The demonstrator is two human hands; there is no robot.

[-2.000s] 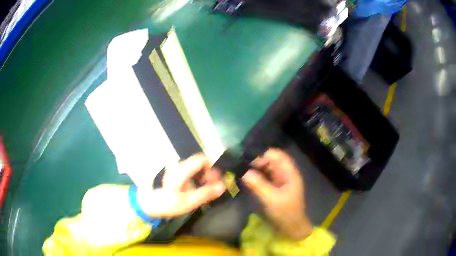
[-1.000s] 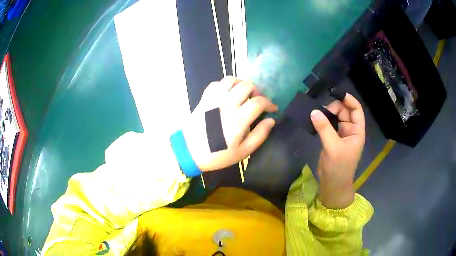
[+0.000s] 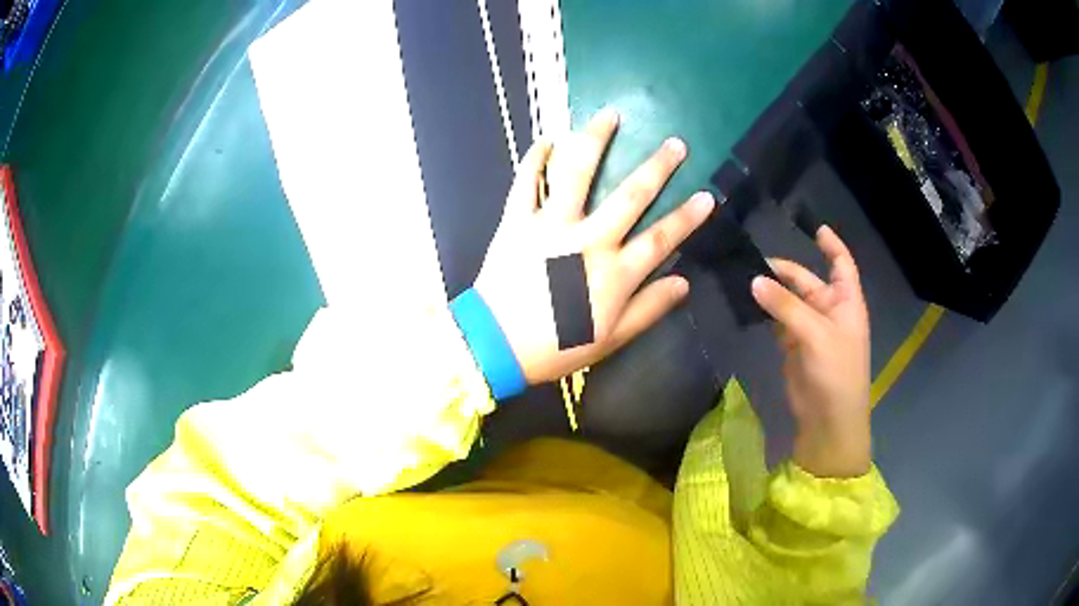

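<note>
My left hand (image 3: 598, 255) is spread flat, palm down, over the near end of the black strips (image 3: 456, 130) and the belt edge. A black tape piece (image 3: 570, 301) lies on its back; a blue band is on the wrist. My right hand (image 3: 825, 326) is just right of it, its thumb at a matte black tape piece (image 3: 736, 275) that reaches toward my left fingertips. Another small black piece (image 3: 806, 218) shows at my right index fingertip. Whether my left fingertips touch the held piece is hard to tell against the dark edge.
A white sheet (image 3: 337, 130) lies left of the strips on the green belt (image 3: 189, 249). A black bin (image 3: 1018, 225) with plastic-wrapped parts stands at the right, beside a yellow floor line. A red-edged white panel (image 3: 26, 379) is at the far left.
My left hand has spread its fingers and moved right, closer to my right hand. More of the black piece at my right thumb now shows. The strips and sheet sit slightly further left in view.
</note>
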